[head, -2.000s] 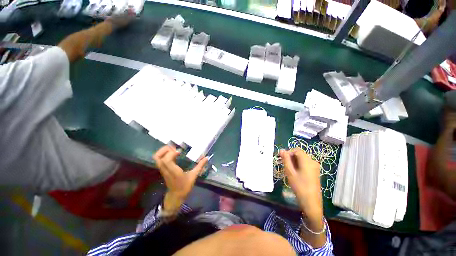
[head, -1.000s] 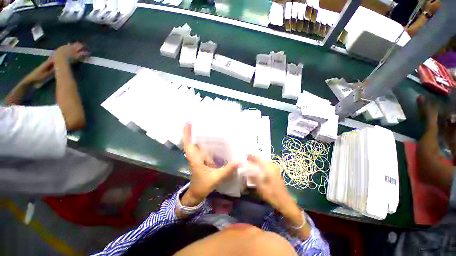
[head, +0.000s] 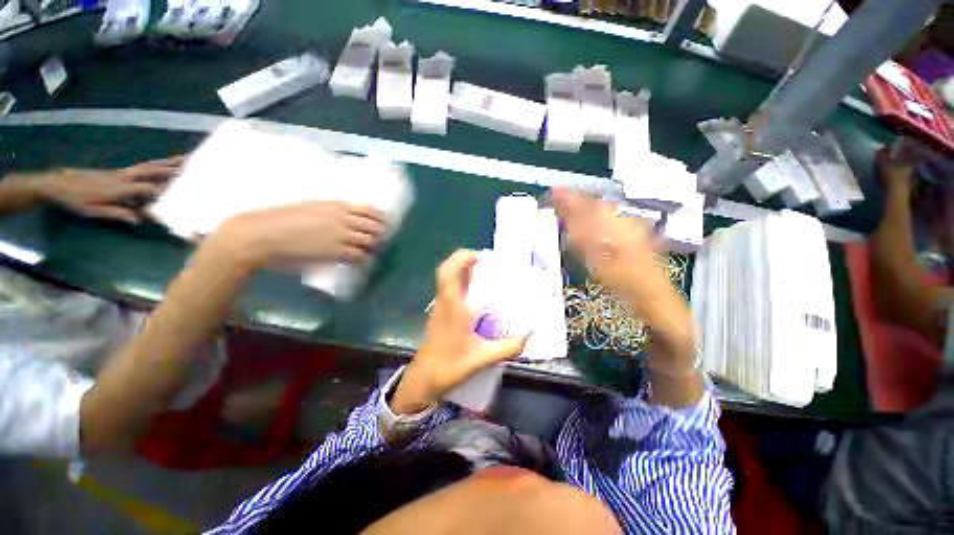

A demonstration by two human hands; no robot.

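My left hand [head: 460,340] holds a white folding carton [head: 486,303] with a purple round print, its fingers and thumb along the sides. The carton overlaps the flat cartons [head: 544,261] lying before me. My right hand [head: 607,246] is blurred, raised over the far end of the flat cartons, near the leaflets [head: 682,225]. Whether it holds anything cannot be told. Rubber bands [head: 607,317] lie tangled beside the flat cartons, partly under my right forearm.
A carton stack [head: 769,303] stands at right, before a grey post [head: 826,89]. Single cartons [head: 497,108] lie beyond the white strip [head: 460,159]. A neighbour's hands [head: 314,232] are on the opened cartons [head: 256,172] at left. Another person's arm [head: 898,251] is at right.
My right hand has moved away from my left, outward and forward. The neighbour's arms have reached in, and the opened cartons have shifted left, away from my hands. One more carton lies beyond the strip.
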